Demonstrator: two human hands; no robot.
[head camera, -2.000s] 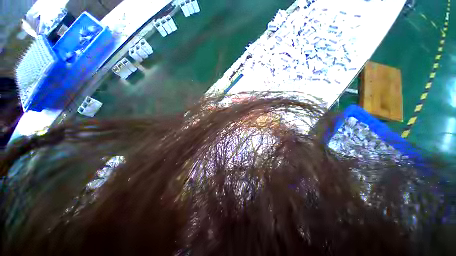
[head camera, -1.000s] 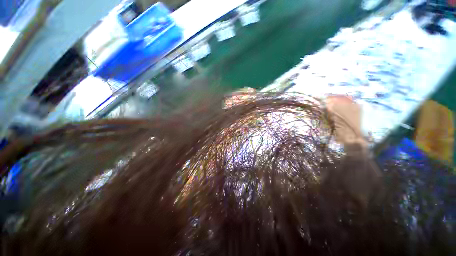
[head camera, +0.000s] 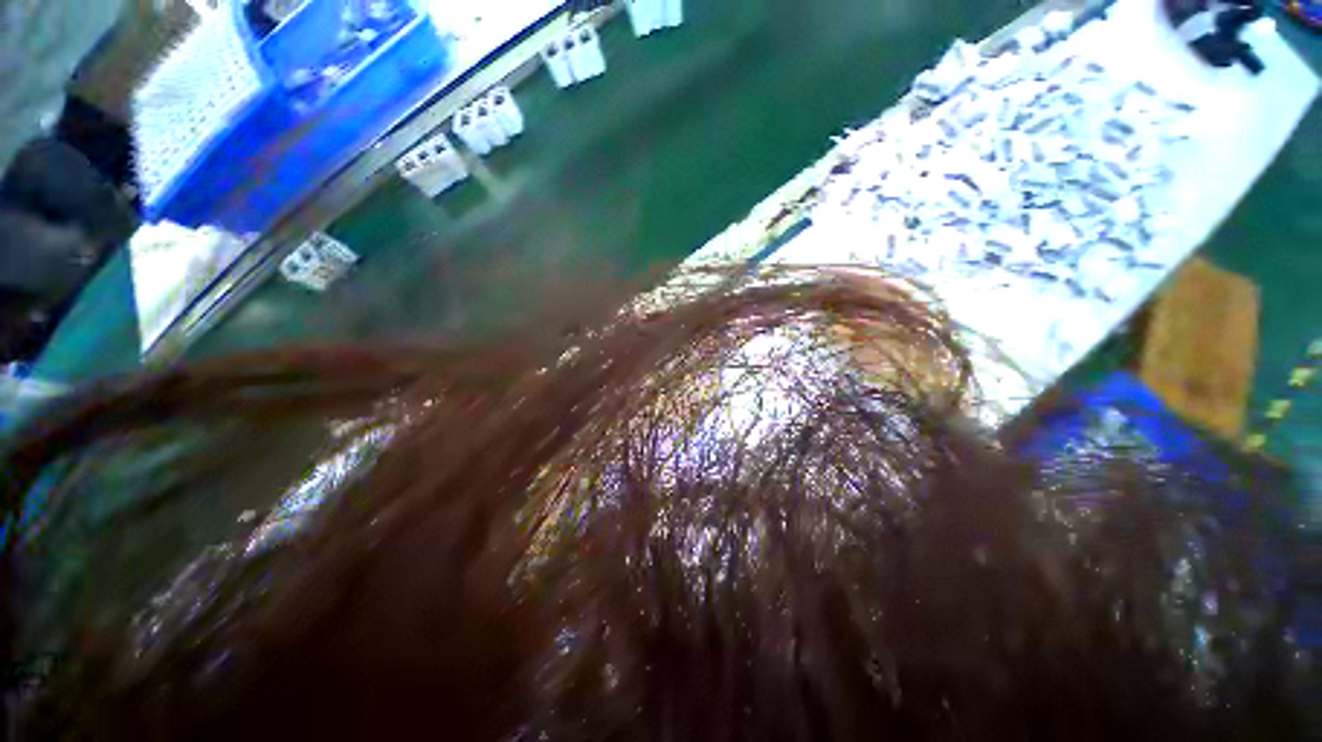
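Dark hair covers the lower and middle part of the view. A skin-toned patch, probably my right hand, shows faintly through the hair at the bench's near end; its fingers and anything in them are hidden. I cannot make out my left hand. Many loose small white plastic pieces lie spread on the white bench at the upper right. Grouped white units stand in a row on the far side of the dark green belt.
A blue bin with pale parts stands at the upper left, beside a white tray-like block. A blue crate is at the right, partly behind hair. A brown box stands beside the bench. Black parts lie at its far end.
The view has swung right and then partly back. A hand seen clearly over the bench's near end one second ago now shows only faintly through the hair.
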